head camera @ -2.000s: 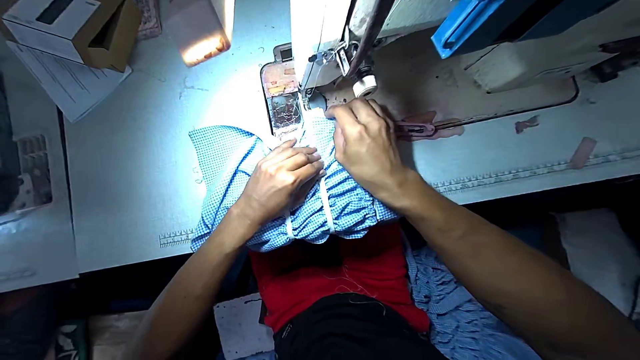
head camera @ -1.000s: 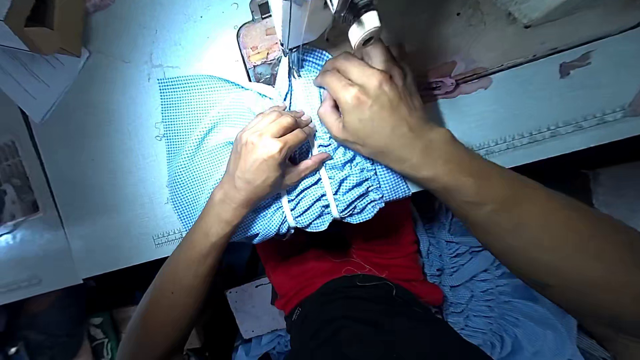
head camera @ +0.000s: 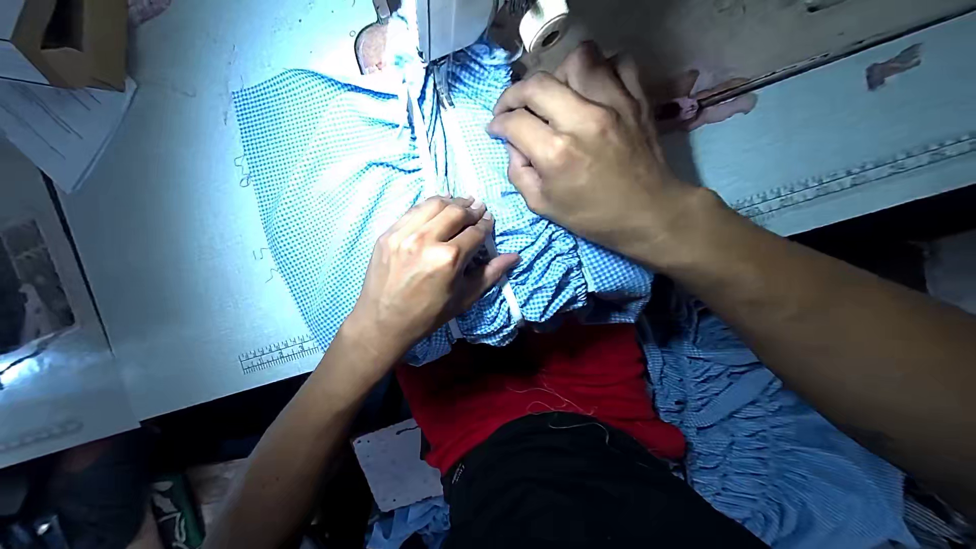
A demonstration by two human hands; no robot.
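Note:
A blue-and-white gingham fabric piece point(head camera: 320, 168), gathered toward its lower right, lies on the sewing table beneath the needle area of a sewing machine point(head camera: 457, 30). White tape point(head camera: 463, 152) runs down it from the presser foot point(head camera: 444, 88). On the tape and fabric just below the foot rests my left hand point(head camera: 435, 263), fingers bent, thumb over the gathers; its fingertips pinch at the tape. My right hand point(head camera: 587, 145) is curled on the fabric to the right of the needle, its fingertips at the cloth; whether they grip it is hidden.
A cardboard box point(head camera: 103, 46) and papers point(head camera: 61, 114) are at the upper left. Measuring tape strips point(head camera: 862, 179) line the table's front edge. More gathered blue fabric point(head camera: 762, 427) hangs at the lower right, beside my lap. A white round part point(head camera: 544, 27) sits by the machine head.
The fabric's left part lies more spread out than two seconds ago. My left hand sits lower relative to the needle. The view has shifted closer to the table.

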